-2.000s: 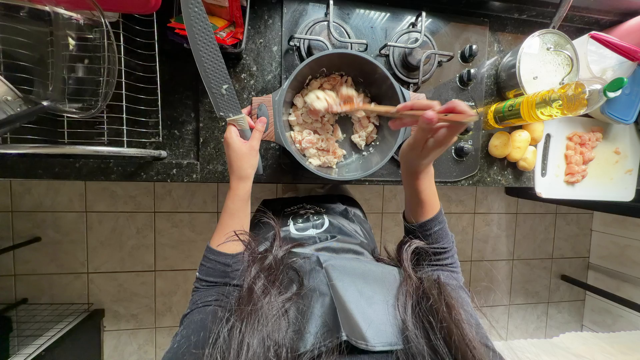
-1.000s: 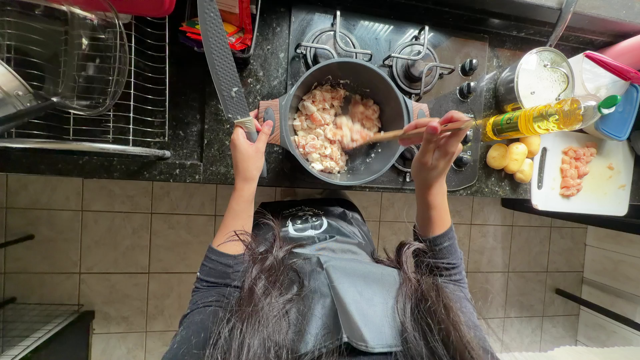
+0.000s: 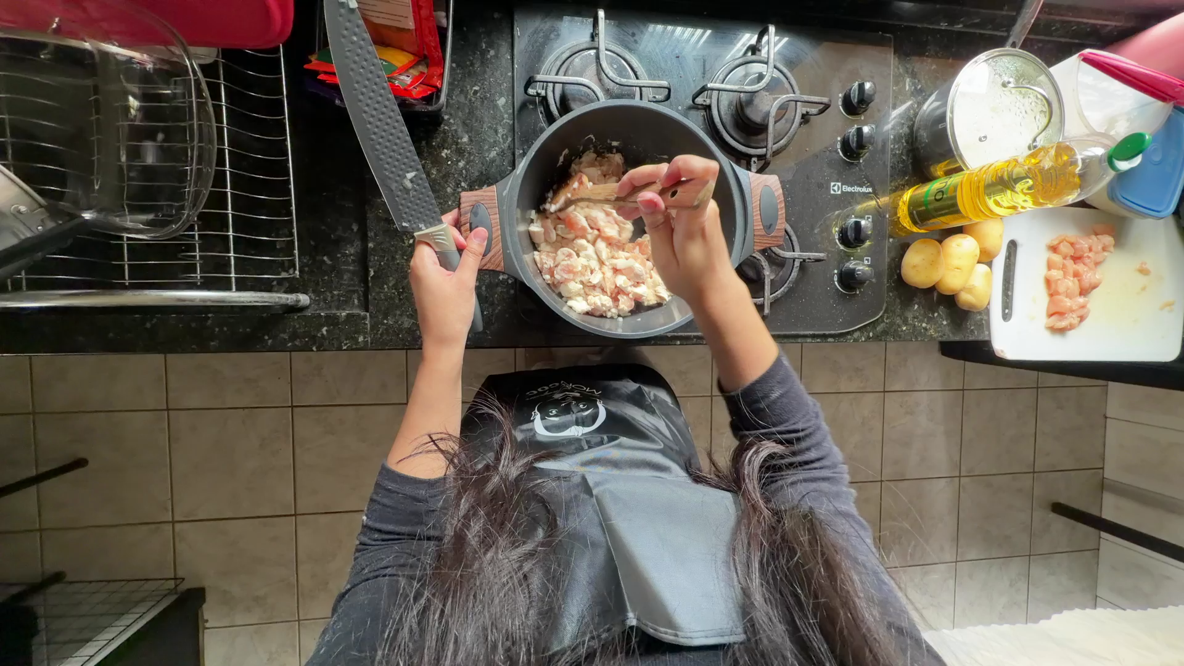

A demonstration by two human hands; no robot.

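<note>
My left hand (image 3: 448,282) is closed around the handle of a large knife (image 3: 375,120), whose dimpled dark blade points up and away from me. It is beside the left wood-look handle of a grey pot (image 3: 638,324); whether fingers touch that handle I cannot tell. Pieces of pale, partly cooked meat (image 3: 592,264) lie in the pot, which stands on the gas cooktop. Over the pot's right part, my right hand (image 3: 680,217) grips a wooden spoon (image 3: 601,192). The spoon's lower end is at the meat near the pot's far left wall.
Right of the cooktop (image 3: 832,310) are potatoes (image 3: 957,264), an oil bottle (image 3: 1008,185), a glass-lidded pot (image 3: 994,111) and a white cutting board (image 3: 1138,333) with raw meat pieces (image 3: 1073,277). A wire rack (image 3: 245,176) with a glass bowl stands left. Packets (image 3: 407,55) fill a dark container.
My right hand has moved left over the pot, and the spoon has shifted toward the pot's far left side. My left hand still holds the knife beside the pot handle.
</note>
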